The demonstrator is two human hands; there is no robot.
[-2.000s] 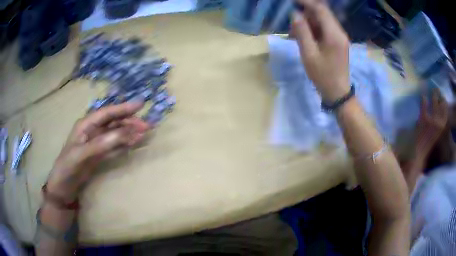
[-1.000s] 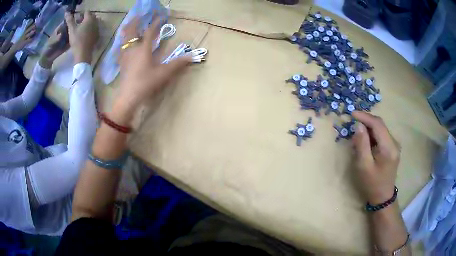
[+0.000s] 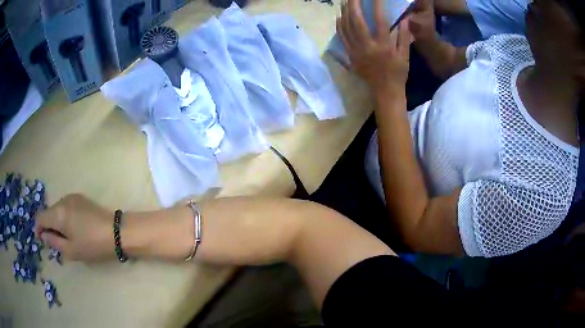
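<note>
My right hand (image 3: 80,229), with a dark beaded bracelet and a silver bangle, reaches to the left edge of the view. Its fingers are curled at the pile of small dark grey pieces with white round centres (image 3: 20,211). The fingertips hide whether it grips one. A single small piece (image 3: 50,293) lies below the pile. My left hand is not in view.
White bags (image 3: 221,80) lie in a row across the upper middle; a fan head (image 3: 159,42) shows above them. Retail boxes (image 3: 76,61) stand upper left. A dark cord (image 3: 287,168) crosses the table edge. A person at right holds a pale blue item (image 3: 385,13).
The view has swung to the right. My left hand and the white cables have left the picture, and the bags, boxes and neighbour at right now show. My right hand remains by the pile.
</note>
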